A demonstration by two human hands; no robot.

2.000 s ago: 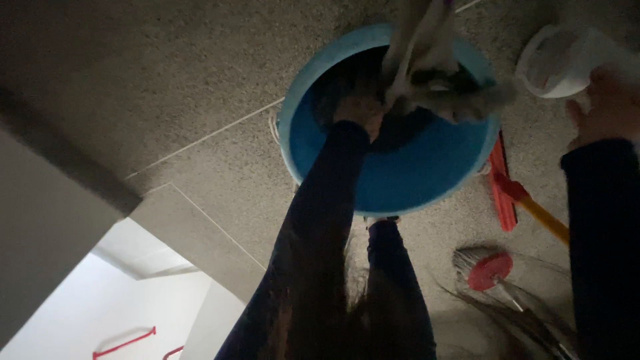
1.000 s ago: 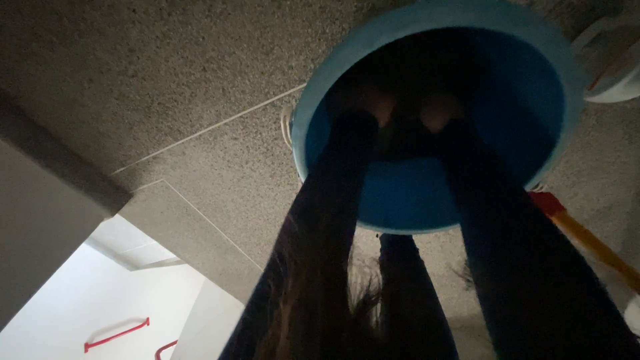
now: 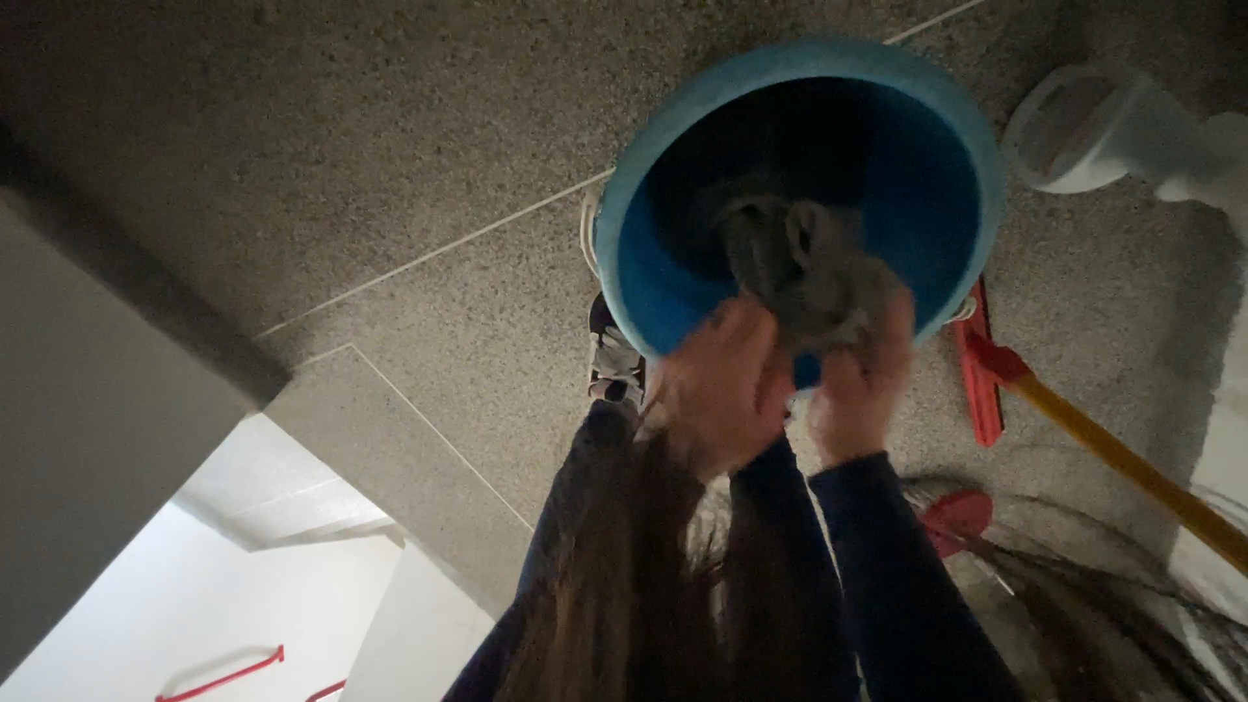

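A round blue plastic tub (image 3: 634, 195) with a pale rim stands on the speckled floor, its inside mostly dark. Over its near edge my left hand (image 3: 726, 385) and my right hand (image 3: 866, 375) hold a wet-looking greyish cloth (image 3: 819, 283) between them. Part of the cloth hangs down into the tub. Both hands are slightly blurred, with the fingers curled about the cloth. What lies deeper in the tub is too dark to tell.
A red squeegee (image 3: 980, 380) with a yellow handle lies right of the tub, and a red round mop head (image 3: 955, 522) below it. A white plastic container (image 3: 1082, 127) is at upper right. Red rails (image 3: 224, 673) show at lower left. A shoe (image 3: 614, 356) touches the tub's near side.
Both hands were down inside the dark tub a second ago; now they are up at its near rim with the cloth. Two seconds ago my right hand was by the white container.
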